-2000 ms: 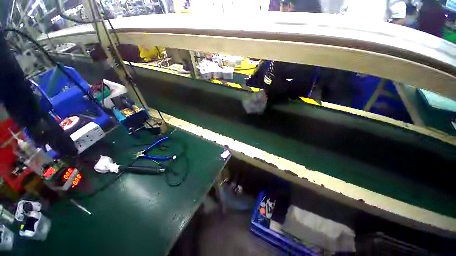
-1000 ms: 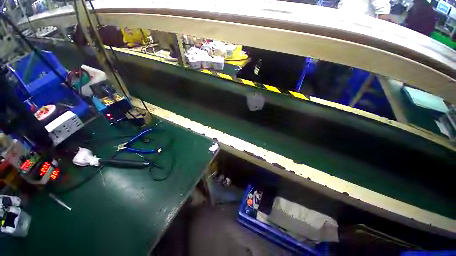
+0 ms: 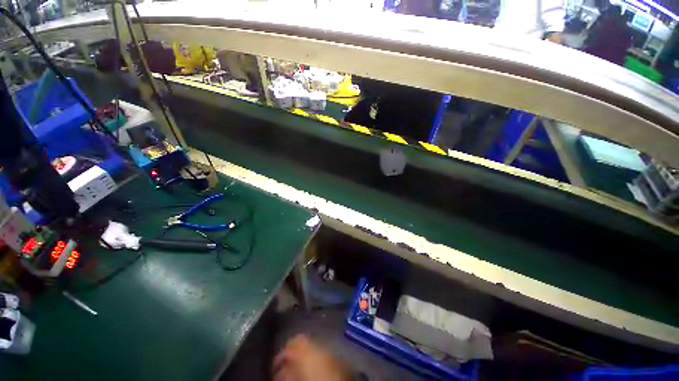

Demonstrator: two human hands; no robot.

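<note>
A blurred hand, apparently my right hand (image 3: 309,360), shows at the bottom edge, right of the bench corner. It is cut off, and I cannot tell its grip. My left hand is not in view. A small white unit (image 3: 392,161) with dark marks lies alone on the dark green belt (image 3: 476,216). Blue-handled pliers (image 3: 205,217) lie open on the green bench. Beside them lies a black-handled tool (image 3: 179,244) with a bulky white front end and a cable. A slim grey stick (image 3: 80,303) and open white housings (image 3: 13,329) are at bench left.
A meter with red digits (image 3: 56,260), a white socket block (image 3: 91,187) and blue bins (image 3: 63,123) stand at left. A post with hanging cables rises behind the bench. A blue crate (image 3: 402,350) with pale material sits below the belt's cream edge (image 3: 447,264).
The view has turned right and the bench things have shifted left. A dark shape by the white unit has withdrawn beyond the belt. The unit has moved right along the belt. A hand has appeared at the bottom.
</note>
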